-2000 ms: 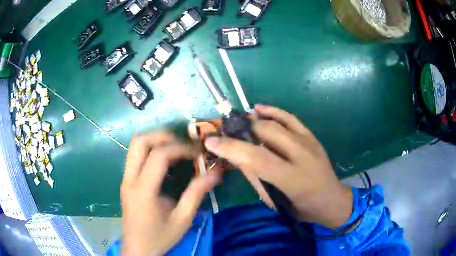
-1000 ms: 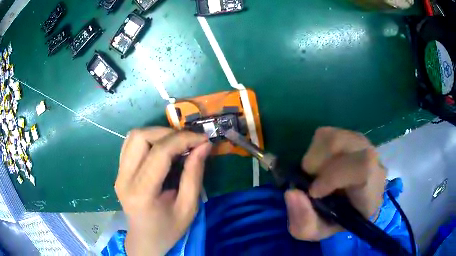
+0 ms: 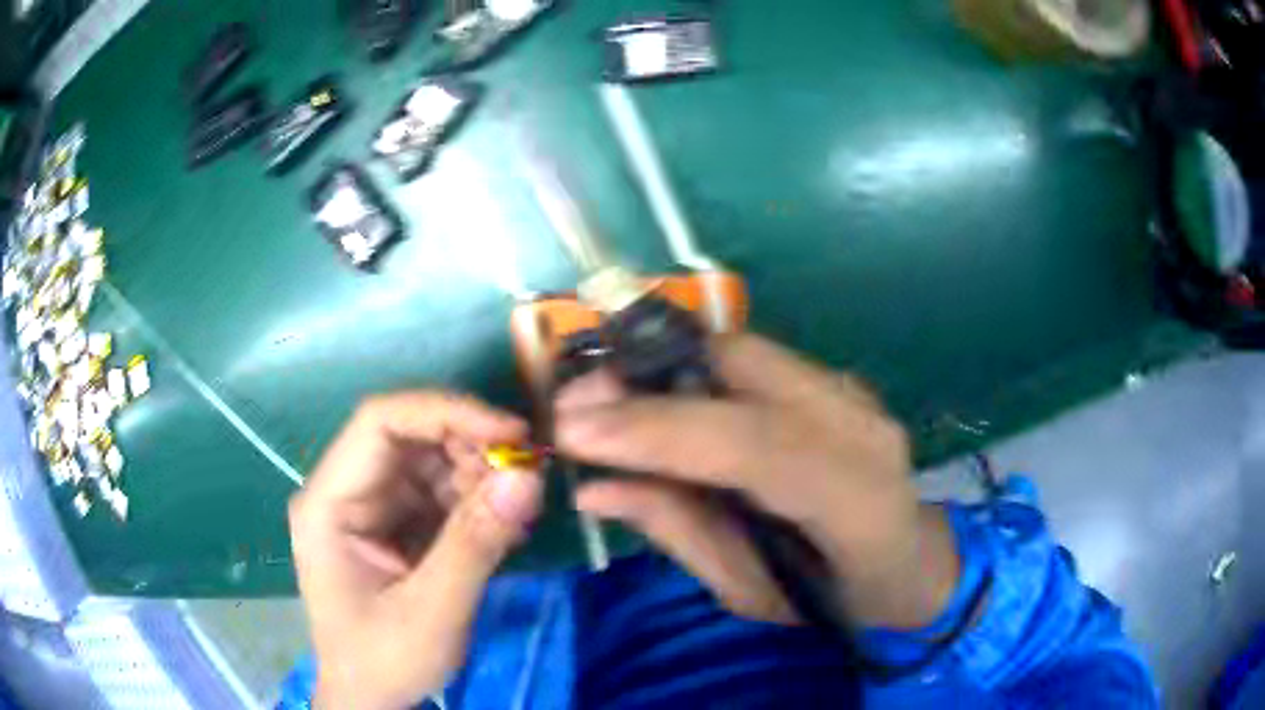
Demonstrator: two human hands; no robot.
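Note:
My left hand point(image 3: 402, 520) pinches a small leaded component point(image 3: 512, 456) with a yellow-orange end, left of my right hand. My right hand point(image 3: 777, 479) holds the soldering iron point(image 3: 663, 340) by its black handle; the blurred barrel and tip point up and left, away from me. The orange fixture point(image 3: 555, 318) lies on the green mat, mostly hidden behind my right hand and the iron. Black parts show in its middle, but the housing there cannot be made out. White tape strips point(image 3: 648, 176) run over the fixture and onto the mat.
Several black housings point(image 3: 355, 217) lie beyond the fixture to the left, and one point(image 3: 660, 49) lies at the top middle. A pile of small components point(image 3: 70, 333) is at the left edge. A tan ring point(image 3: 1061, 25) is at top right. A black round frame point(image 3: 1210, 208) stands at the right edge.
The soldering iron has swung from pointing left at the housing in the fixture to pointing up and away. My right hand has moved left over the fixture. The component in my left fingers now shows clearly.

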